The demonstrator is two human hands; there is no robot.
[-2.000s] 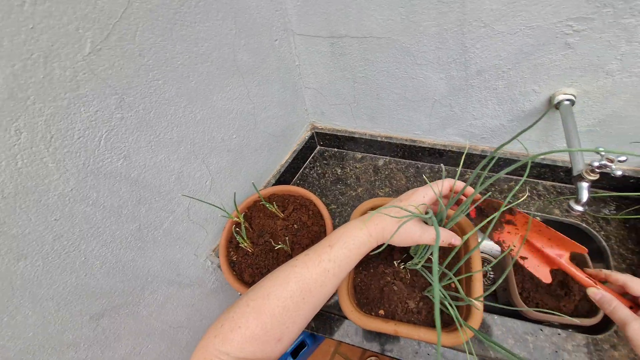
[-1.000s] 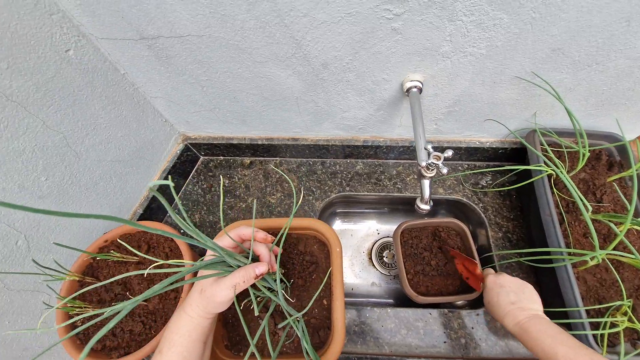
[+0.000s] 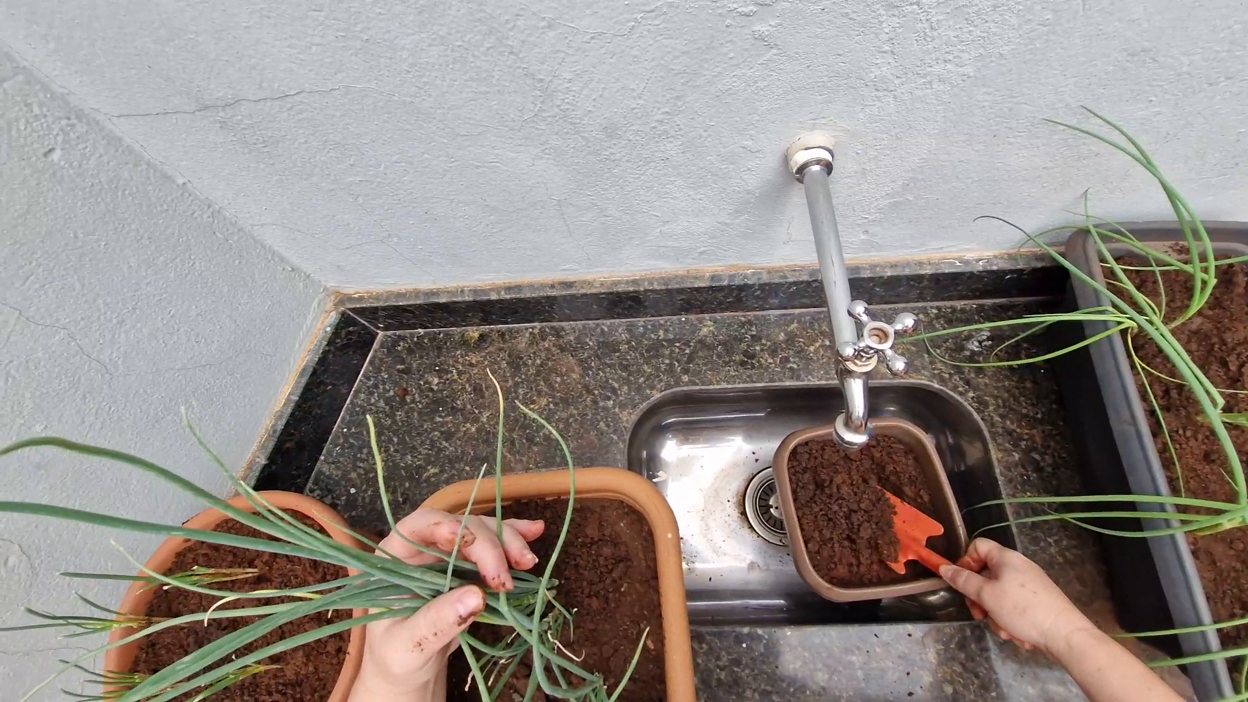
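My left hand (image 3: 439, 585) holds a bunch of long green onion-like leaves (image 3: 263, 565) over the terracotta-coloured rectangular pot (image 3: 673, 575), which contains soil. The leaves spread leftward across a rounder terracotta-coloured pot (image 3: 122, 634) with short green shoots. My right hand (image 3: 1014, 595) grips the handle of an orange hand trowel (image 3: 916, 536); its blade is partly sunk in the soil of a small brown square pot (image 3: 829, 589). That pot stands in the stainless steel sink (image 3: 712, 575), below the tap's spout.
A chrome tap with a cross handle (image 3: 877, 336) reaches out from the grey wall (image 3: 546, 146) over the sink. At the right, a long dark planter (image 3: 1141, 419) holds soil and green-leaved plants that overhang the speckled stone counter (image 3: 507, 380).
The trowel, earlier raised beside the left hand, has gone down into the soil of the small brown pot. My left hand still holds leaves, now spread leftward. The view has shifted right.
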